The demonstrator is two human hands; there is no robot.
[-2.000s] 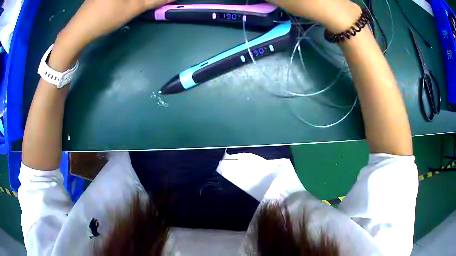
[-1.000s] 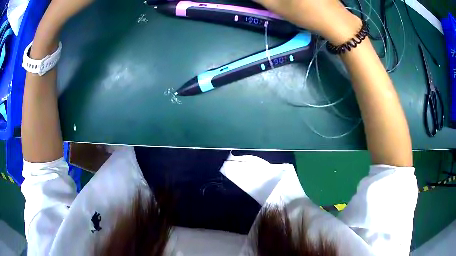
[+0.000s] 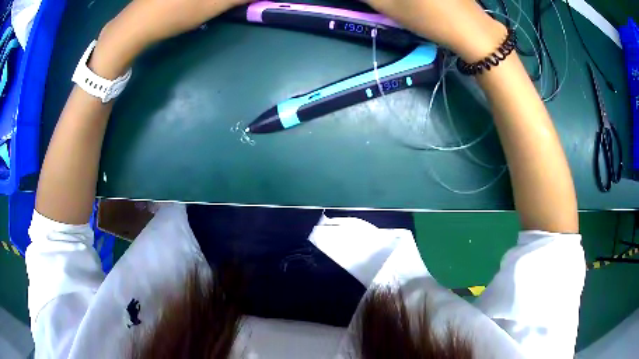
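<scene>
A light-blue and black 3D pen (image 3: 343, 90) lies on the dark green mat, its tip pointing left, its small digits lit. A pink and black 3D pen (image 3: 315, 17) lies behind it at the top edge, partly covered by my forearms. Clear filament (image 3: 462, 191) loops at the pens' rear, right of centre. Small clear squiggles (image 3: 244, 133) lie by the blue pen's tip. My left hand (image 3: 189, 8) and my right hand (image 3: 420, 12) reach past the top edge of the picture. Only wrists and the near parts of the hands show; the fingers are cut off.
Black scissors (image 3: 606, 151) lie on the mat at the right. Black cables (image 3: 550, 63) run at the upper right. A blue bin (image 3: 28, 116) stands at the left edge and another blue bin (image 3: 633, 91) at the right edge. A brown container (image 3: 126, 219) shows under the bench edge.
My left forearm has moved right and its hand now covers the pink pen's tip. The pens sit further right in the picture than two seconds ago. My right arm has barely moved since one second ago.
</scene>
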